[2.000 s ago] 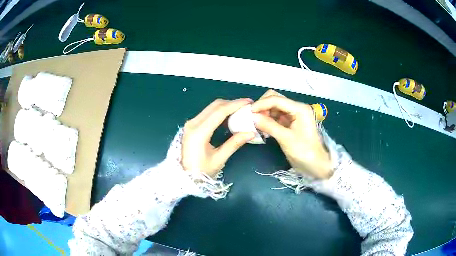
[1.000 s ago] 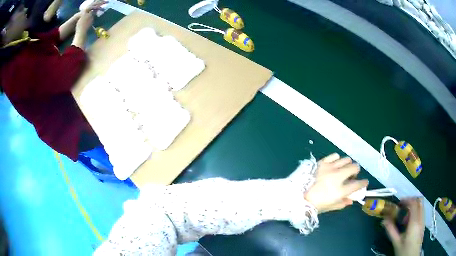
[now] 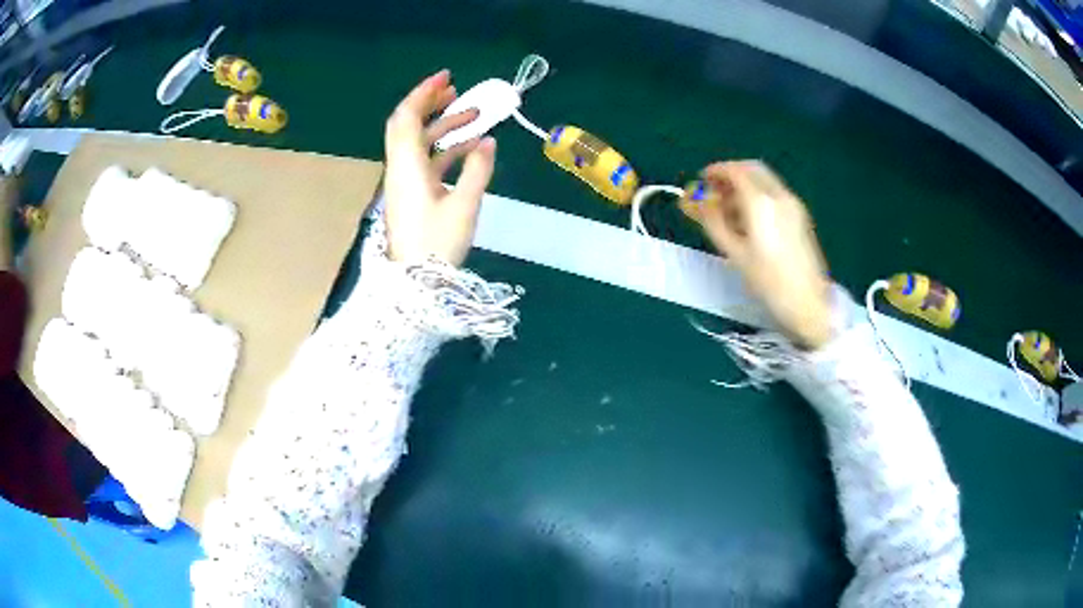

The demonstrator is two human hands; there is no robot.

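My left hand (image 3: 434, 178) has its fingers spread at the near edge of a white oval tag (image 3: 489, 107); a finger overlaps the tag. The tag's cord runs to a yellow striped piece (image 3: 591, 164) lying on the dark green surface beyond the white strip. My right hand (image 3: 766, 244) has its fingers closed on the end of another yellow piece (image 3: 696, 197), mostly hidden by the fingers. Its bare white cord loop (image 3: 641, 208) hangs to the left over the white strip.
Cardboard (image 3: 291, 220) with white stacks (image 3: 149, 333) is at left. Yellow pieces, some tagged, lie at far left (image 3: 255, 113). Two more with cord loops lie at right (image 3: 924, 299). The white strip (image 3: 558, 244) crosses the green surface. A person's dark red sleeve (image 3: 36, 416) shows at left.
The view has swung back right. The tagged piece, earlier between my hands, now lies beyond the strip with my left fingers spread. My right hand now grasps another yellow piece.
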